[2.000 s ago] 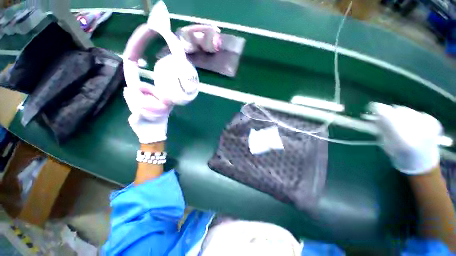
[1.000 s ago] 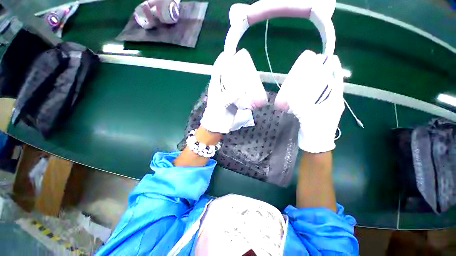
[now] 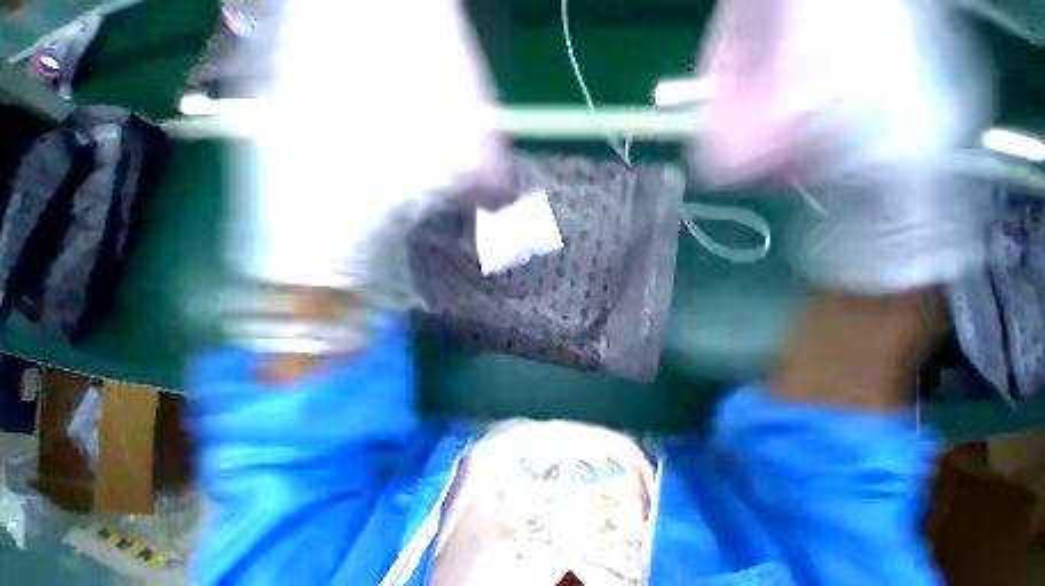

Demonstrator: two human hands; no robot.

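My left hand (image 3: 332, 195), in a white glove and blurred, is close to the camera at the upper left and holds one ear cup of the headphones. My right hand (image 3: 894, 218), also gloved and blurred, holds the other pink and white ear cup (image 3: 756, 97) at the upper right. The headband is out of the frame at the top. Between and below the hands, a dark grey patterned bag (image 3: 596, 263) lies flat on the green bench. A small white slip (image 3: 518, 232) lies on it.
A thin white cable (image 3: 576, 69) runs down from the top, and a white loop (image 3: 733, 250) lies right of the bag. Dark bags (image 3: 75, 218) are at the left, others (image 3: 1014, 286) at the right. A pale rail (image 3: 596, 121) crosses the bench. A cardboard box (image 3: 124, 446) is at lower left.
The hands have moved farther apart and nearer the camera with the headphones, whose headband has left the view. The white slip, earlier partly behind my left hand, now shows whole.
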